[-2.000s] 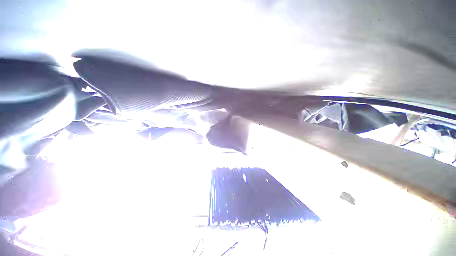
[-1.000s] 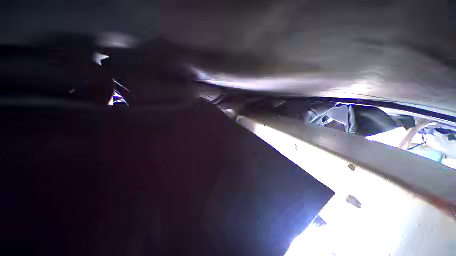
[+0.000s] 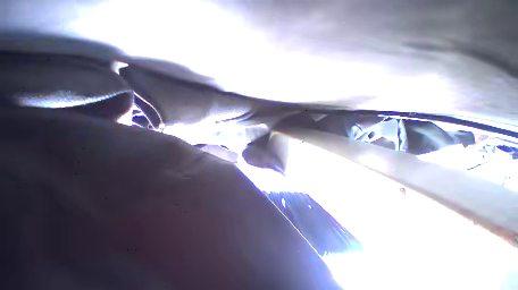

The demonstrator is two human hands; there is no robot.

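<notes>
A large dark cloth piece (image 3: 142, 209) fills the lower left, blurred and close to the camera, with a straight slanting edge on its right side. Behind it a dark folded cloth edge (image 3: 187, 99) with a rounded left end lies along the smooth grey surface (image 3: 454, 51). Another dark fold (image 3: 57, 79) is at the far left. Neither my left hand nor my right hand can be made out.
A pale beam (image 3: 431, 175) slants across the right, with a brown edge. A black fringed block (image 3: 315, 221) shows partly beside the cloth. Crumpled dark pieces (image 3: 429, 136) lie behind the beam. A thin dark line curves at the right. Much is overexposed.
The near dark cloth, which covered most of the left and centre one second ago, has drawn back down and left. The folded edge and part of the fringed block show again, and the picture is brighter.
</notes>
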